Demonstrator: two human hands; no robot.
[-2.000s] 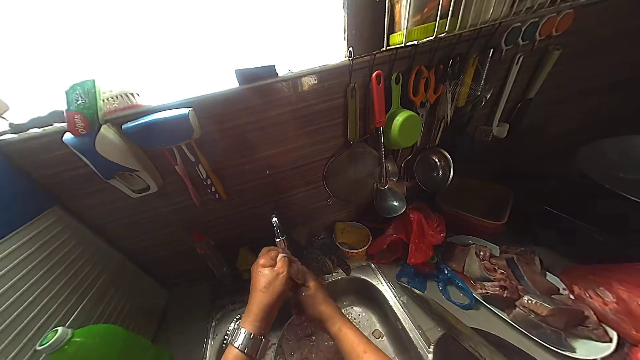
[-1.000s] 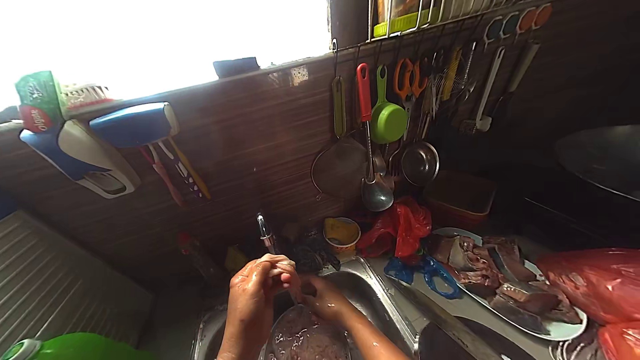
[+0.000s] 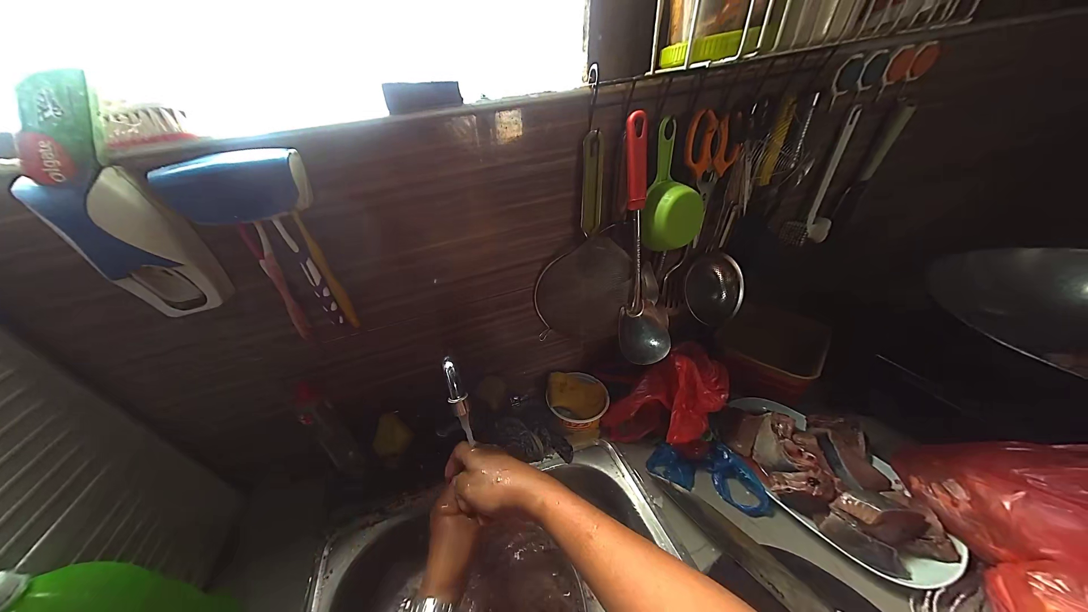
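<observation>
Water runs from a chrome faucet (image 3: 456,393) onto my two wet hands, which are pressed together above a stainless steel sink (image 3: 625,476). My right hand (image 3: 501,482) lies over the fingers and wrist of my left hand (image 3: 455,501), hiding most of it. No object shows between them, though the palms are out of sight. A metal band circles my left wrist. Below, a round vessel in the basin holds murky water (image 3: 527,565). To the right, an oval white plate (image 3: 931,578) carries pieces of raw fish (image 3: 875,501).
A red plastic bag (image 3: 680,395), a blue plastic bag (image 3: 735,476) and an open tub (image 3: 578,399) sit behind the sink. Utensils, including a ladle (image 3: 644,336), hang on the wall. Another red bag (image 3: 1003,501) is at right; a green container (image 3: 119,586) stands lower left.
My right hand has moved from beside the left hand to on top of it, under the faucet. Water now visibly streams from the spout.
</observation>
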